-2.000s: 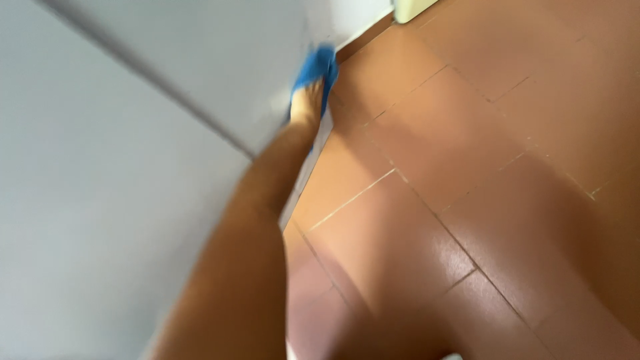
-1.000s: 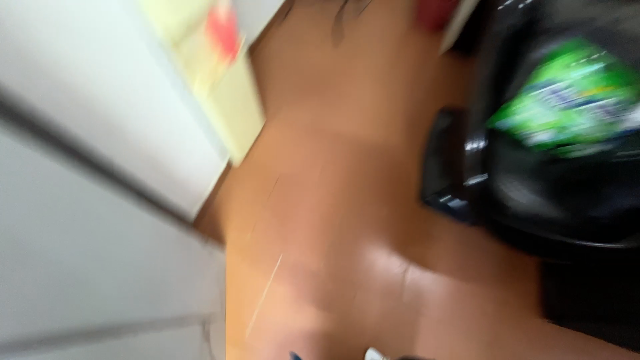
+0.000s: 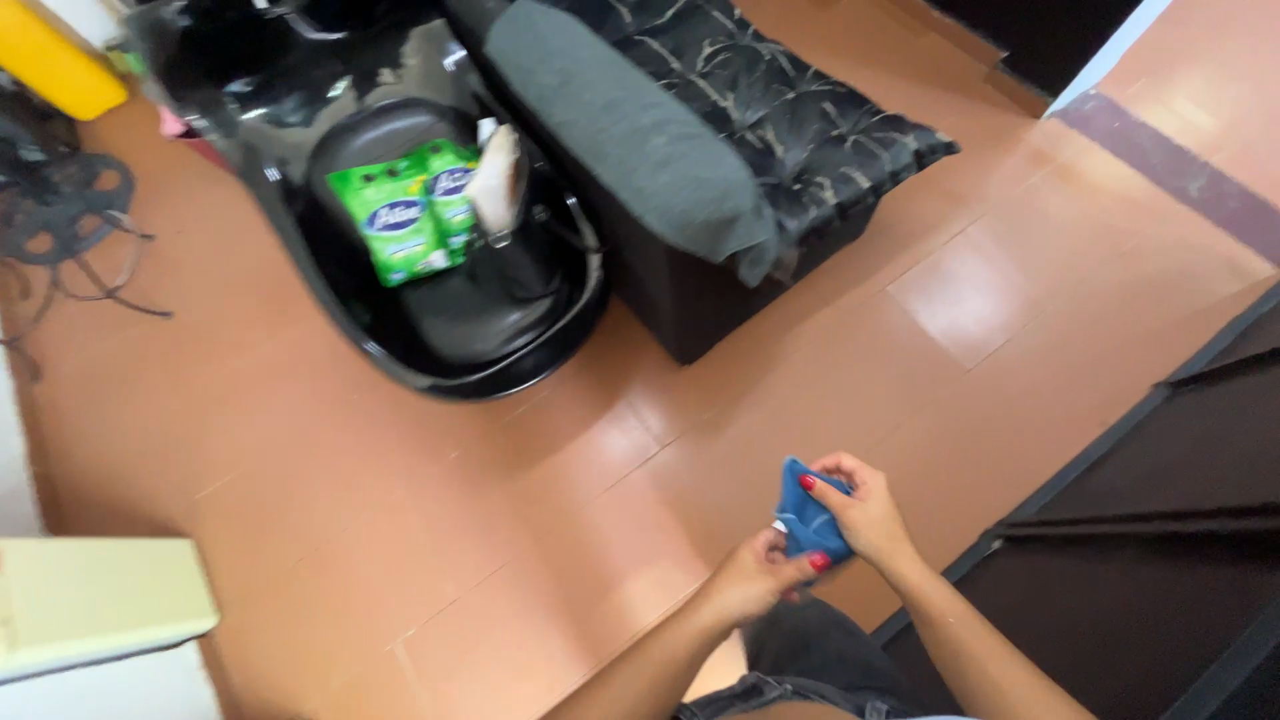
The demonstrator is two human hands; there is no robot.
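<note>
A folded blue cloth [image 3: 815, 520] is between my two hands, low and right of centre in the head view. My left hand [image 3: 752, 578] grips its lower left part, the thumb with a red nail on top. My right hand [image 3: 868, 505] pinches its upper right part. A bit of something white shows at the cloth's left edge by my left fingers. The cloth is in front of my body, above the tiled floor [image 3: 560, 560].
A black salon wash basin [image 3: 450, 385] holds green packets [image 3: 398, 222]. Beside it stands a dark armchair with a grey cloth [image 3: 630, 140] and a patterned cushion [image 3: 780, 110]. A pale yellow cabinet [image 3: 100, 600] is lower left, a metal stand [image 3: 75, 210] upper left, dark panels [image 3: 1130, 560] right.
Two seconds ago one arm reached with the blue cloth along the grey-white surface; now both hands hold the cloth in front of my body. The view has swung to the basin and armchair.
</note>
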